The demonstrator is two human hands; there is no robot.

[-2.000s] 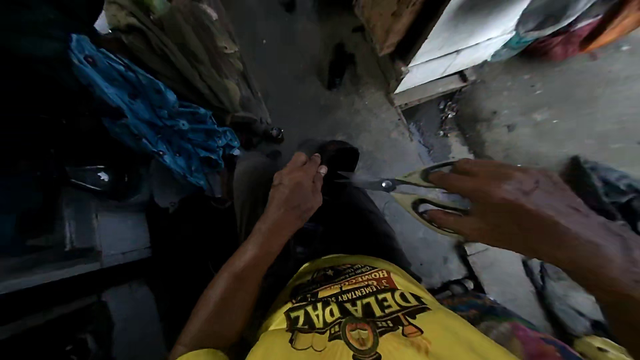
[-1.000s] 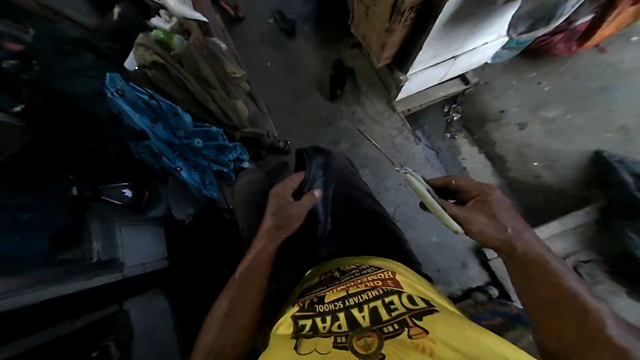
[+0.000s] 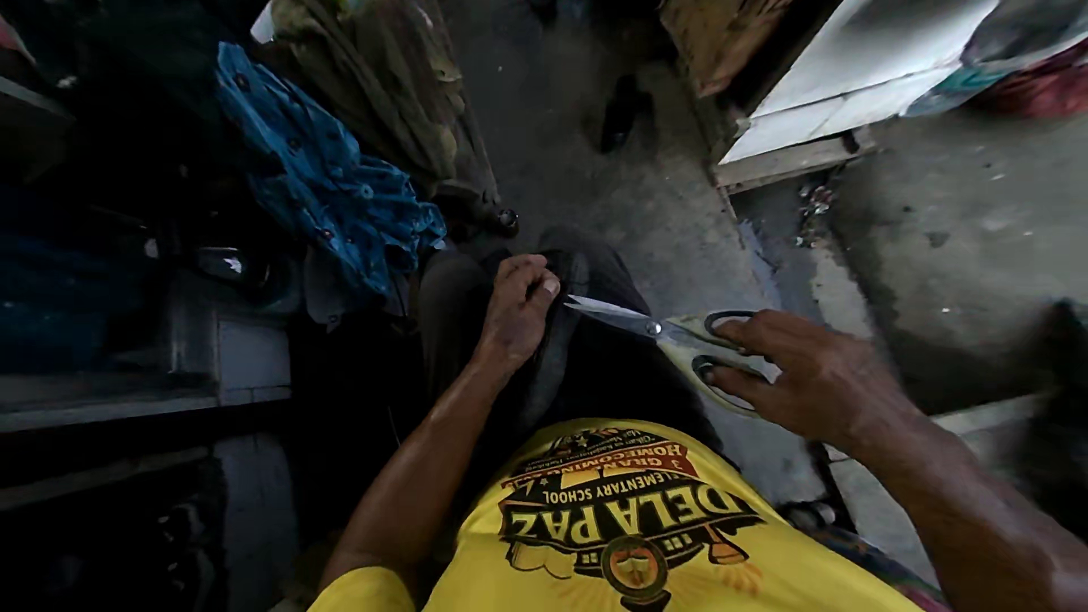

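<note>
My right hand (image 3: 807,374) holds a pair of scissors (image 3: 654,328) by pale handles with dark-lined finger loops. The blades are slightly apart and point left, their tips just right of my left hand. My left hand (image 3: 520,310) pinches dark cloth (image 3: 557,348) on my lap, with fingers curled and thumb on top. The cloth is dark grey to black, and its lower part merges with my dark clothing. Whether the blades touch the cloth I cannot tell.
A blue patterned cloth (image 3: 331,178) and olive-brown cloth (image 3: 382,93) hang or lie at upper left. On the concrete floor (image 3: 680,204) is a dark object (image 3: 625,112). A white cabinet-like box (image 3: 841,76) stands at upper right. Dark surfaces fill the left side.
The scissors, closed and pointing up and away a second ago, now have parted blades turned toward my left hand. My right hand has turned over, with fingers in the loops.
</note>
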